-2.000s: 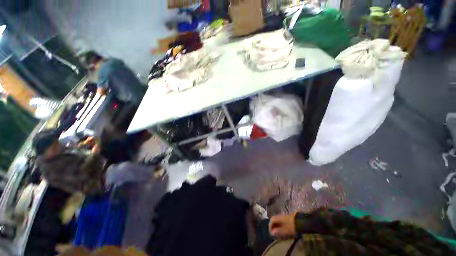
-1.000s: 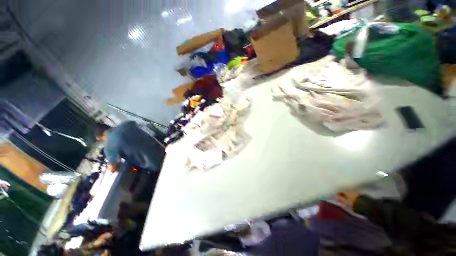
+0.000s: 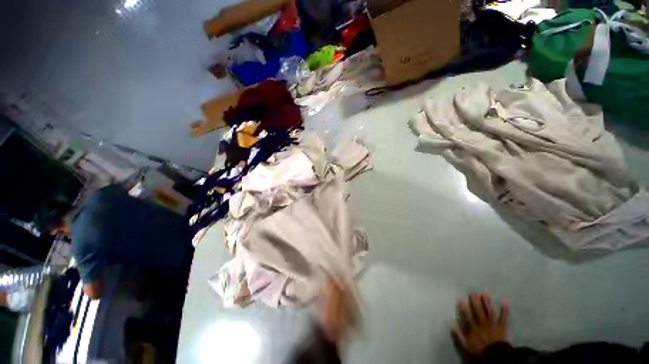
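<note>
A loose pile of cream-beige garments (image 3: 285,220) lies on the left part of the pale green-grey table (image 3: 405,234). My left hand (image 3: 334,309) is blurred at the pile's near right edge. It grips the lower end of a cream garment (image 3: 302,238), whose folds run down to it; the fingertips are unclear. My right hand (image 3: 482,323) lies palm down on the table near the front edge of the view, fingers spread, holding nothing. A second pile of beige garments (image 3: 534,156) lies on the right part of the table.
A green bag with white straps (image 3: 605,57) and a cardboard box (image 3: 414,43) stand at the far edge. Dark and coloured fabrics (image 3: 267,106) lie beyond the left pile. A person in a dark blue-grey top (image 3: 121,227) bends over at the left.
The view has moved in close over the table and both piles. My left hand has come into view at the left pile. My right hand now rests on the tabletop. The phone is out of view.
</note>
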